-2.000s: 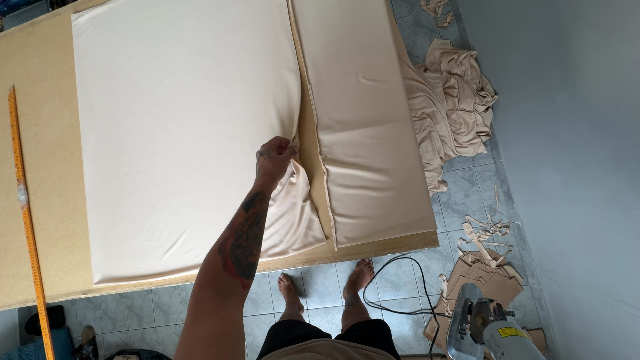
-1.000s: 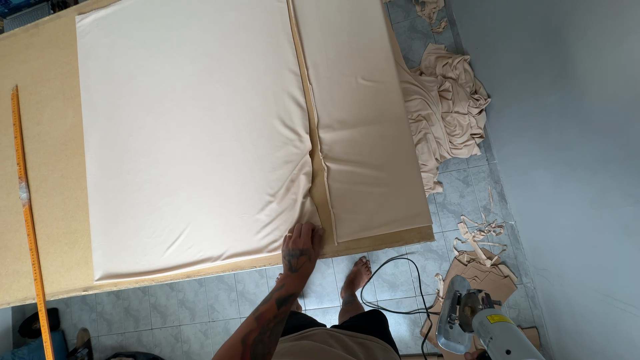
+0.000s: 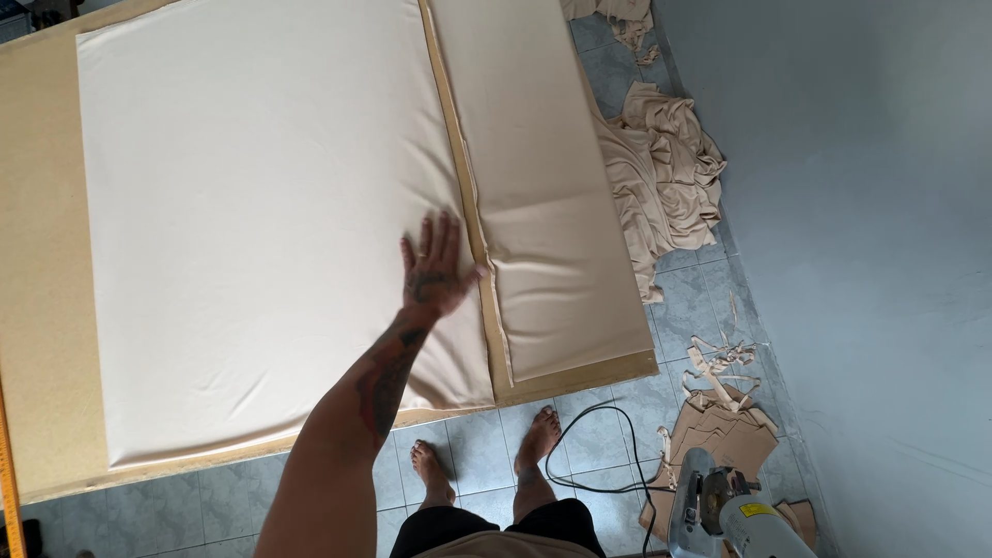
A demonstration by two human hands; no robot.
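Observation:
My left hand (image 3: pixel 438 267) lies palm down on a large pale cream cloth (image 3: pixel 263 209) spread over a wooden board table (image 3: pixel 46 256). Its fingers are apart, and its thumb reaches the cloth's right edge. Beyond a narrow strip of bare board lies a second, beige cloth panel (image 3: pixel 554 232), with a raised edge along its left side and some creases near its lower end. Soft wrinkles cross the cream cloth around my hand and near its lower right corner. My right hand is out of view.
Crumpled beige cloth (image 3: pixel 666 170) lies on the tiled floor beside a grey wall (image 3: pixel 860 232). Cloth strips (image 3: pixel 721 364) and brown cardboard pieces (image 3: pixel 721 434) are near an electric fabric cutter (image 3: pixel 721 504). A black cable (image 3: pixel 597 488) loops near my feet. A yellow ruler (image 3: pixel 8 473) stands out at left.
My left hand, earlier pinching the cream cloth's edge and then at its lower right corner, now rests spread farther up the cloth. The lifted, folded edge now lies down beside the strip of board.

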